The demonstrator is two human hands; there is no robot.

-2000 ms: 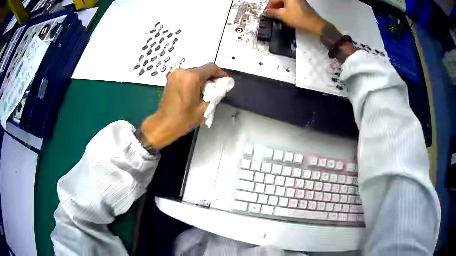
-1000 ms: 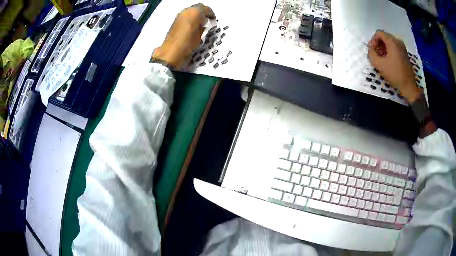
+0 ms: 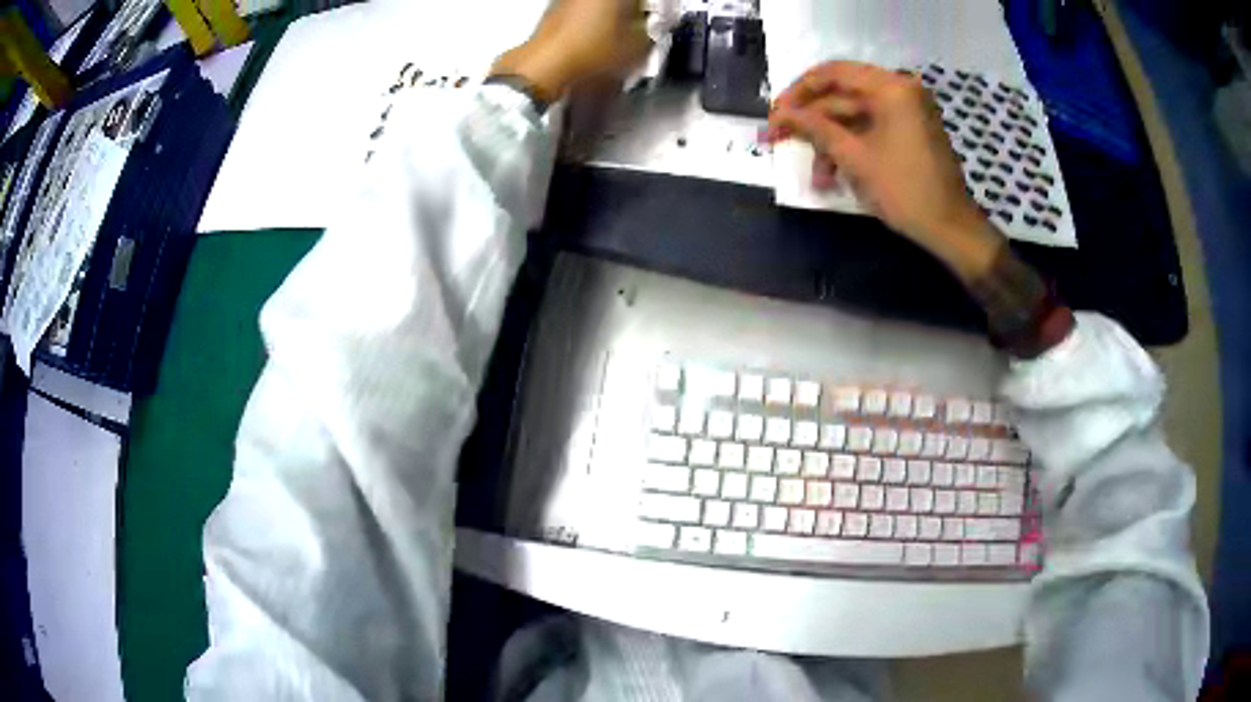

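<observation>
My left hand (image 3: 587, 48) is at the top of the view over the metal plate's left part, blurred. A white scrap, likely the tissue (image 3: 661, 19), shows at its fingers. My right hand (image 3: 878, 144) is over the left edge of the right-hand sheet, thumb and fingers close together; whether a small part is between them I cannot tell. The black blocky fixture (image 3: 737, 66) stands on the metal plate (image 3: 682, 141) between the hands. Small dark parts (image 3: 999, 137) lie in rows on the right-hand sheet. More dark parts (image 3: 409, 82) lie on the left-hand sheet (image 3: 295, 130), partly hidden by my left sleeve.
A white backlit keyboard (image 3: 837, 473) sits on the pale tray (image 3: 590, 569) near my body. A black strip (image 3: 659, 220) runs between tray and plate. Blue parts trays (image 3: 124, 261) with a loose paper (image 3: 66, 240) stand at the left on the bench beside the green mat (image 3: 206, 357).
My left hand has moved right, from the left-hand sheet to the plate beside the fixture. My right hand has moved left, from the part rows to the sheet's left edge. The camera view has shifted.
</observation>
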